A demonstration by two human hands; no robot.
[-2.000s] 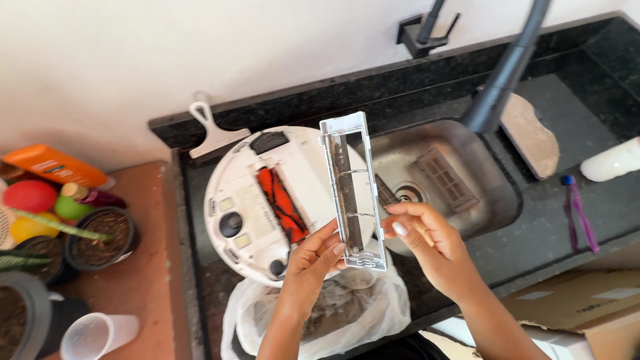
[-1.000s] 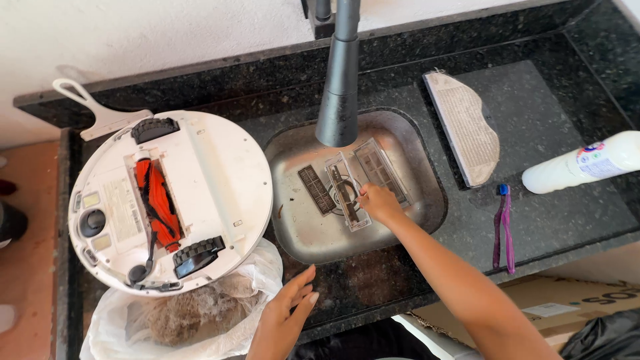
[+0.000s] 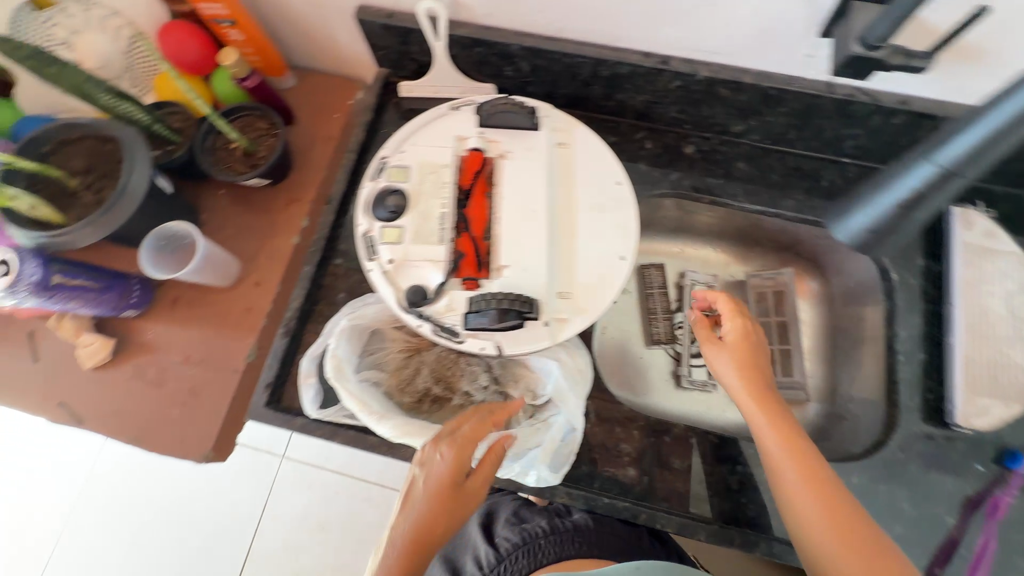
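Observation:
An upturned white robot vacuum (image 3: 588,208) with an orange-red roller brush (image 3: 474,216) lies on the dark stone counter. Below it, a white plastic bag (image 3: 552,432) holds a clump of grey-brown hair and dust (image 3: 432,376). My left hand (image 3: 468,456) is over the bag's front edge, fingers apart, with nothing seen in it. My right hand (image 3: 728,340) is above the steel sink (image 3: 848,352), beside a slim plastic frame (image 3: 696,360); whether its fingers touch or grip it is unclear. A dark filter grille (image 3: 657,304) and a wider rectangular frame (image 3: 778,328) flank it.
A black faucet (image 3: 920,176) reaches over the sink's right side. A pale curved piece (image 3: 988,320) and a purple toothbrush (image 3: 992,512) lie at right. A white squeegee (image 3: 440,64) is behind the vacuum. Potted plants and a plastic cup (image 3: 188,254) occupy the brown ledge.
The slim frame, held up in both hands two seconds ago, is down in the sink. My left hand has come over the bag. The view has swung left since one second ago.

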